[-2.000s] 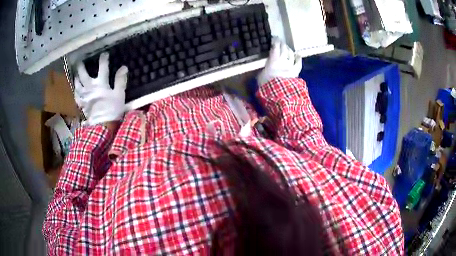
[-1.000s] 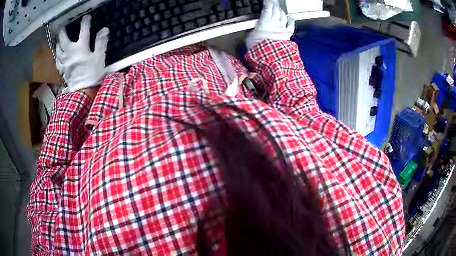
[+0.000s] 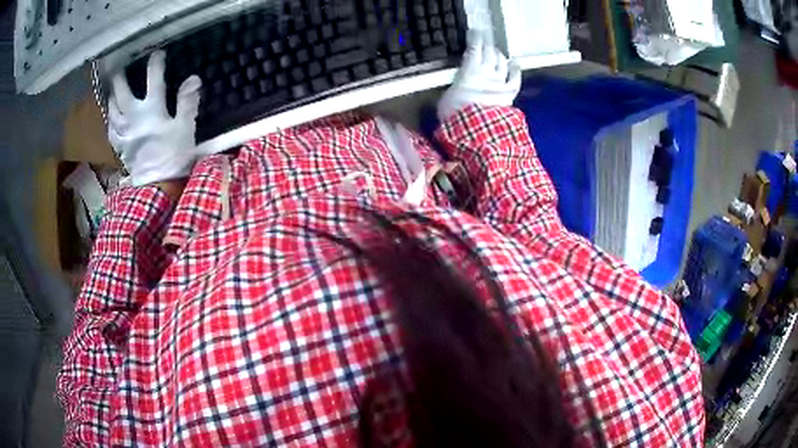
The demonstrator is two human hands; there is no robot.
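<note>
A black keyboard (image 3: 306,61) lies on a white pull-out tray (image 3: 350,94) at the top of the view; its far edge is cut off. My left hand (image 3: 157,122), in a white glove, rests at the keyboard's left end with the fingers spread, holding nothing. My right hand (image 3: 481,77), in a white glove, is at the keyboard's right end by the tray's front edge. Its fingers are partly bent and close together; nothing is seen in it, though the fingertips are not clear.
A perforated white worktable (image 3: 83,35) is at the upper left. A cardboard box (image 3: 51,210) with scraps is at the lower left. A blue bin (image 3: 560,131) with upright white panels (image 3: 617,188) stands at the right. Blue baskets (image 3: 713,262) are farther right.
The view has shifted, so the keyboard and tray sit higher than two seconds ago and slightly lower than one second ago. Both hands stay at the keyboard's ends.
</note>
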